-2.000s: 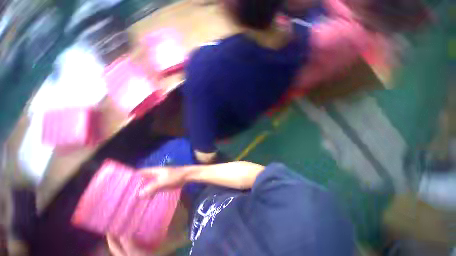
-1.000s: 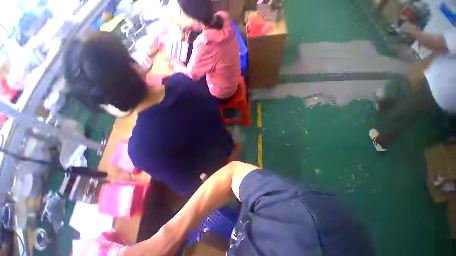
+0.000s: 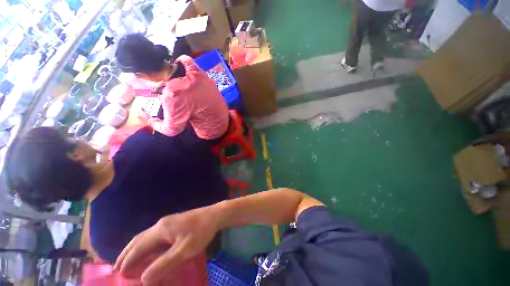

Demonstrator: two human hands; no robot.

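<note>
My right hand [image 3: 168,246] reaches from the right across the lower left of the view. Its fingers are bent down over a pink bubble pack [image 3: 187,271] at the bottom edge. The pack shows on both sides of the hand, and its lower part is cut off by the picture's edge. My fingertips rest on its upper side; the thumb's grip is not clear. My left hand is out of the picture.
A person in dark blue [image 3: 156,190] sits close on the left. Beyond, a person in pink [image 3: 193,103] sits on a red stool [image 3: 240,137]. A blue lattice crate [image 3: 229,272] lies below my forearm. Cartons [image 3: 254,84] stand on the green floor; another person stands farther back.
The view has swung, bringing the person in pink and the blue bin nearer the middle. My right hand now shows fully over the pink pack. A walking person has shifted toward the top.
</note>
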